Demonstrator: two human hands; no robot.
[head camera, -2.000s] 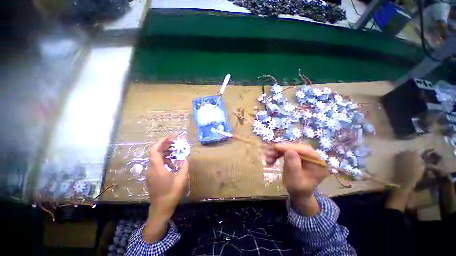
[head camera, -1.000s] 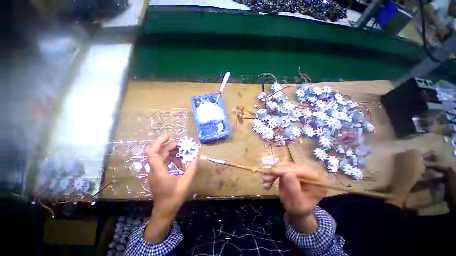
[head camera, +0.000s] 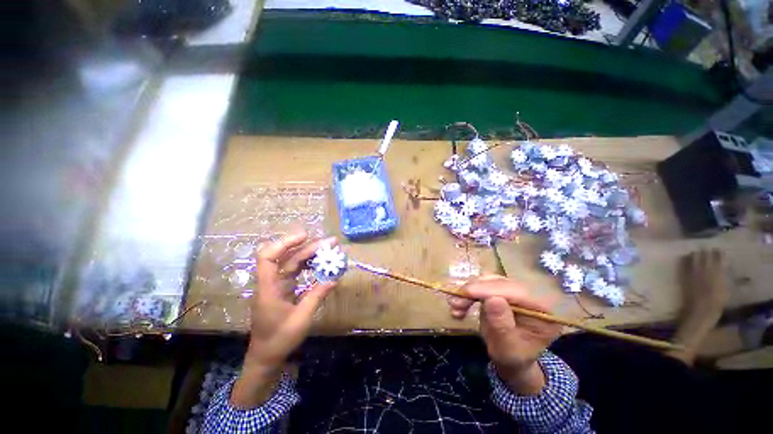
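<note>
My left hand (head camera: 286, 292) holds a small motor (head camera: 328, 261) between thumb and fingers, its white toothed face turned up and to the right. My right hand (head camera: 502, 318) grips a long thin tan brush (head camera: 424, 284). The brush's pale tip is just right of the motor; I cannot tell if they touch. The blue grease tub (head camera: 368, 222) stands above them with white paste (head camera: 363, 189) inside. A white-handled spatula (head camera: 388, 138) sticks out of the tub's upper right corner.
A large heap of motors (head camera: 564, 203) with leads lies at right. A clear blister tray (head camera: 229, 275) lies at left, beside a white strip (head camera: 174, 161). Another person's hand (head camera: 703, 292) and a black box (head camera: 699, 182) are at right. A green surface (head camera: 407, 80) runs behind.
The brush tip has left the tub, where it was two seconds ago, and is now beside the motor. My left hand has moved slightly right with the motor. The other person's hand has shifted.
</note>
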